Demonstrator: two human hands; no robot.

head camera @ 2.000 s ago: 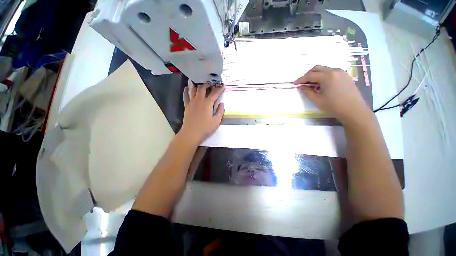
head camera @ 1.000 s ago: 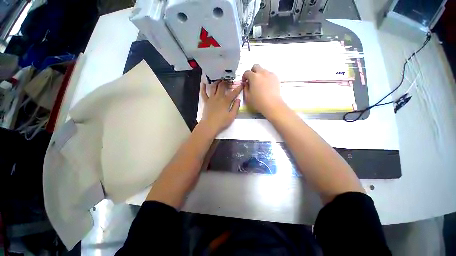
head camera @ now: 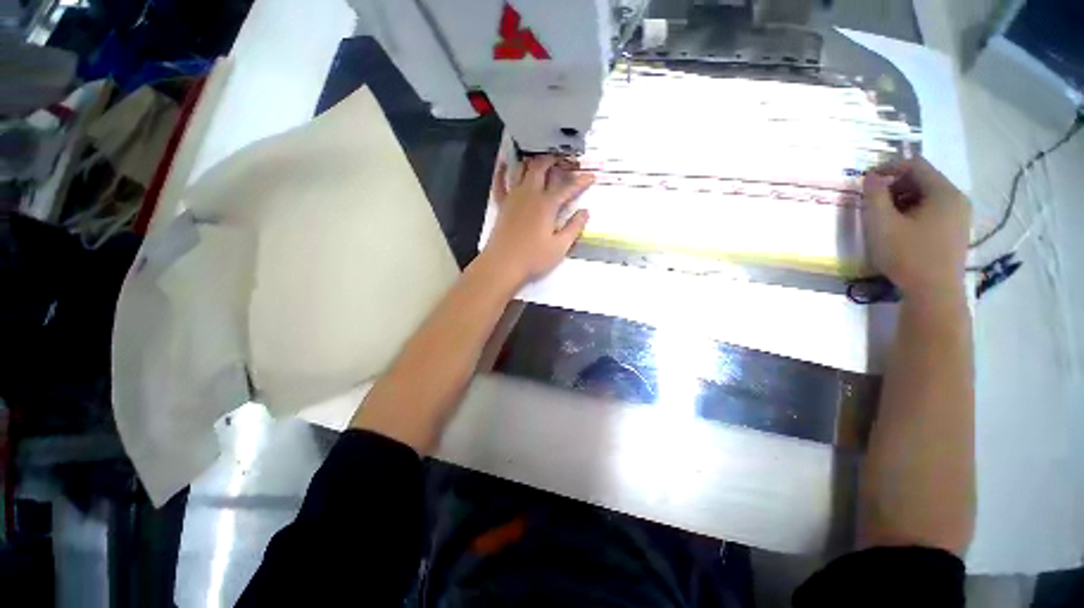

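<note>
The sewing template (head camera: 725,220), brightly lit with thin white strips and red and yellow lines, lies under the machine head (head camera: 541,77). My left hand (head camera: 535,220) rests at its left end just below the head, fingers spread, holding nothing visible. My right hand (head camera: 921,226) is at its right end, fingers curled together near the end of a reddish line; whether they pinch a thin strip is too blurred to tell. A beige cut panel (head camera: 321,261) lies left of my left forearm, partly folded, with greyish patches at its notches.
A glossy dark plate (head camera: 594,356) lies in front of the template. A black cable with a small clip (head camera: 999,276) and loose thin white strips are on the table right of my right hand. A control panel (head camera: 1040,54) stands at the upper right.
My right hand first moved left beside my left hand, then far right to the template's right end. My left hand stays at the left end. The camera view has shifted and tilted.
</note>
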